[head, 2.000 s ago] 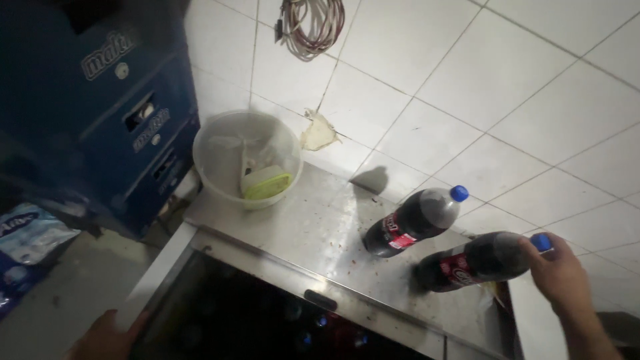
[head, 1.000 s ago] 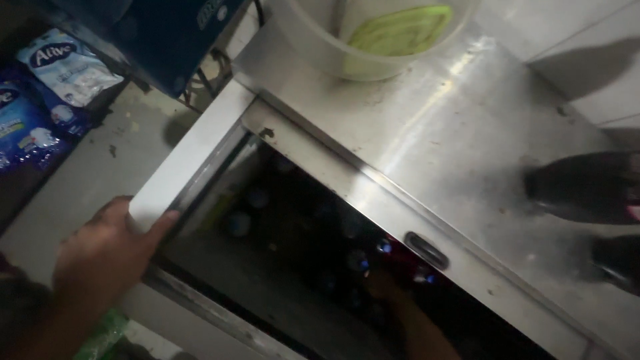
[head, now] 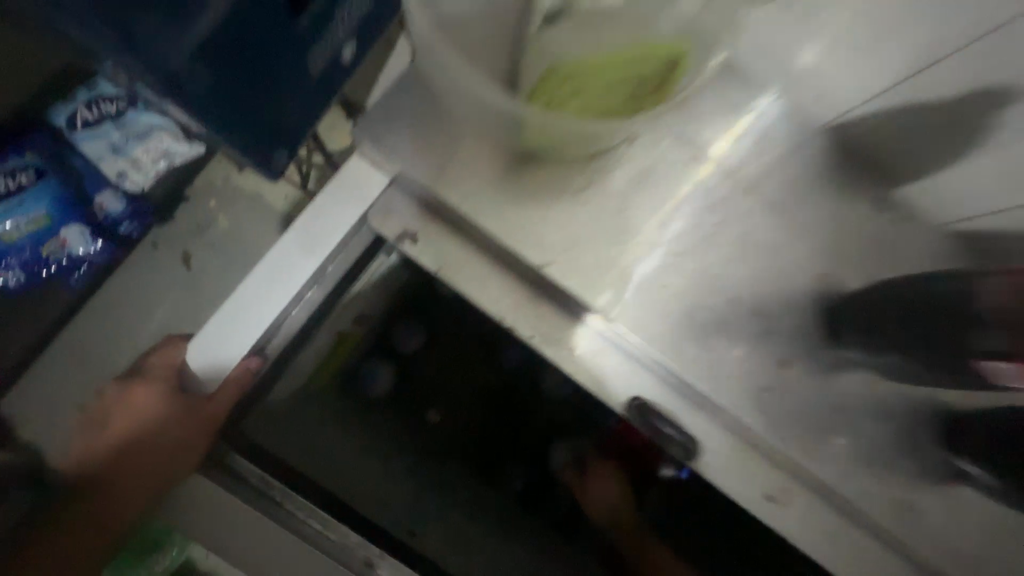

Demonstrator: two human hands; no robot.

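Note:
My left hand (head: 152, 408) grips the corner of a white edge (head: 276, 292) on a low cooler, its thumb lying over the inner side. Within the cooler's dark top opening (head: 448, 400) my right hand (head: 604, 488) shows blurred and dim; what it touches and how its fingers stand cannot be told. Beside it is a dark red shape, also blurred. A black oval recessed handle (head: 662, 430) sits in the metal frame. On the metal top at the right lie the lower parts of two dark soda bottles, one (head: 904, 328) above the other (head: 988, 448), cut off by the frame.
A translucent plastic tub (head: 472, 88) holding a yellow-green item (head: 612, 80) stands on the metal top. Blue crates (head: 232, 72) are at upper left, near blue and white plastic packages (head: 128, 132). Tiled wall (head: 944, 104) borders the right side.
Two seconds ago my right hand was at the cap of the right-hand soda bottle; now it is off the bottle and low over the cooler opening. The view has swung down and left.

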